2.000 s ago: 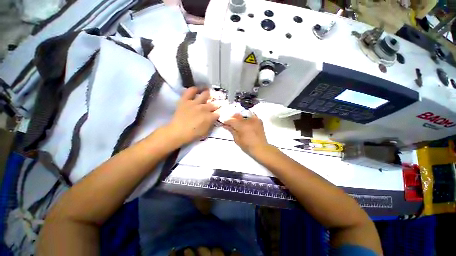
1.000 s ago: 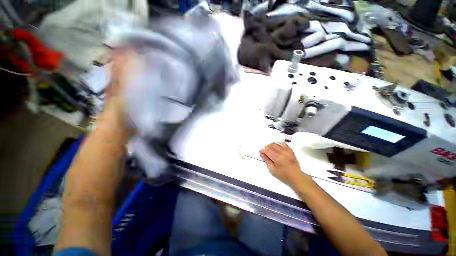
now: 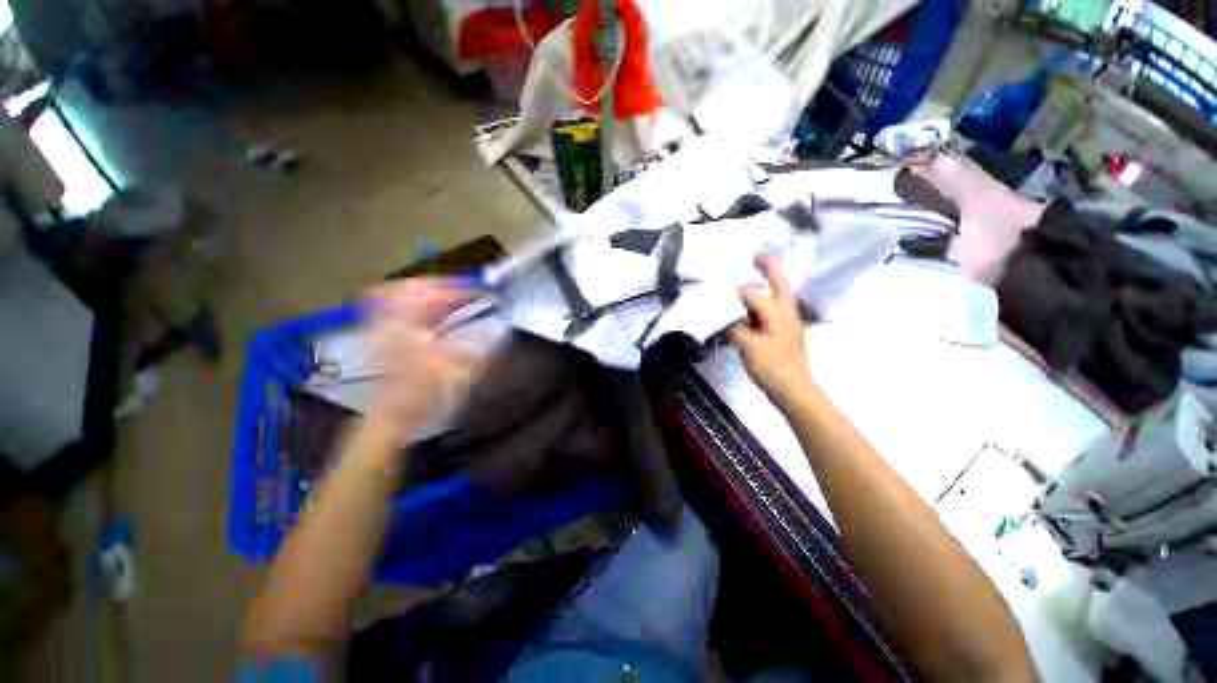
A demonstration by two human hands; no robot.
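Observation:
A striped garment piece (image 3: 627, 274), white with dark stripes, lies bunched between my hands, over the left end of the table and the basket. My left hand (image 3: 425, 350) is blurred at its left end, over the basket; I cannot tell whether its fingers hold cloth. My right hand (image 3: 774, 324) is at its right side above the table, index finger raised and fingers apart; it seems to hold nothing. A dark garment section (image 3: 541, 420) hangs below the striped piece, over the basket and near my lap.
A blue basket (image 3: 254, 454) with pieces stands at the left. The white sewing machine (image 3: 1134, 467) is at the right edge. A ruler (image 3: 761, 474) runs along the table edge. A dark garment heap (image 3: 1101, 294) lies at the back right. Red-orange cloth (image 3: 617, 67) hangs behind.
The view has swung left, away from the machine. The striped piece has moved from the needle area to the table's left end. My right hand has left the machine bed and is beside the piece.

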